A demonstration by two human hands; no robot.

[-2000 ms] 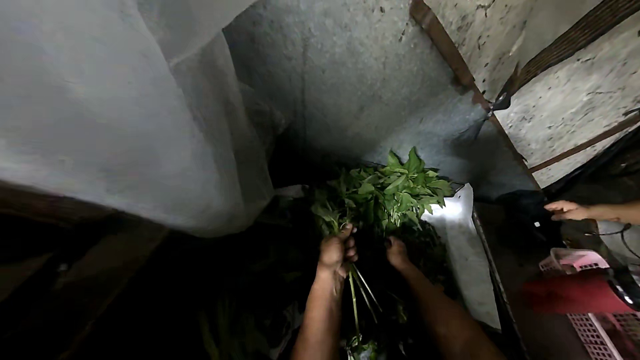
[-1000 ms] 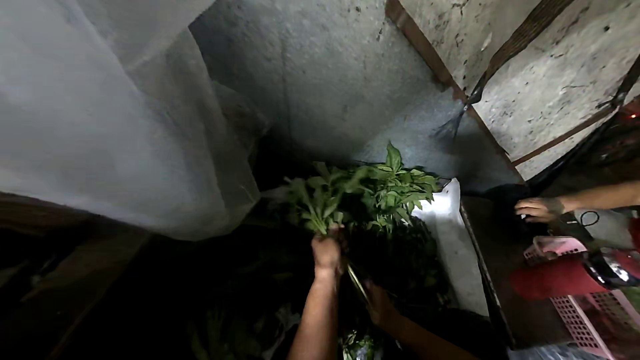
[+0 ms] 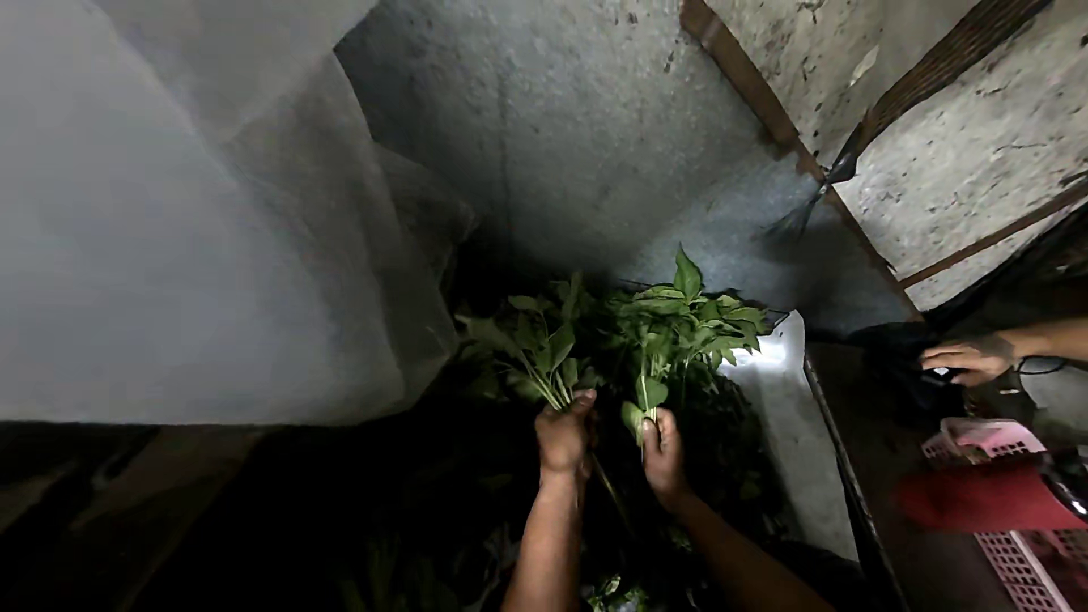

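Note:
My left hand (image 3: 564, 433) is closed around the stems of a bunch of leafy green stalks (image 3: 544, 353), whose leaves fan out above the fist and whose stems show below it. To its right, my right hand (image 3: 663, 446) grips a thin leafy stem (image 3: 651, 393) between thumb and fingers. Beyond both hands lies a pile of leafy greens (image 3: 693, 319), lit brightly at its right side. A pale sheet (image 3: 795, 425) lines the right edge of the pile. Deep shadow hides much of what lies below my hands.
Translucent plastic sheeting (image 3: 195, 229) hangs at the left. A grey wall panel (image 3: 578, 144) stands behind the greens. At the right, another person's hand (image 3: 969, 359) rests near a dark bag, by a red cylindrical object (image 3: 986, 495) and a pink plastic basket (image 3: 1016, 565).
My right hand has moved up beside the left and now grips a leafy stem. The bunch in my left hand leans further left, apart from the pile's bright leaves.

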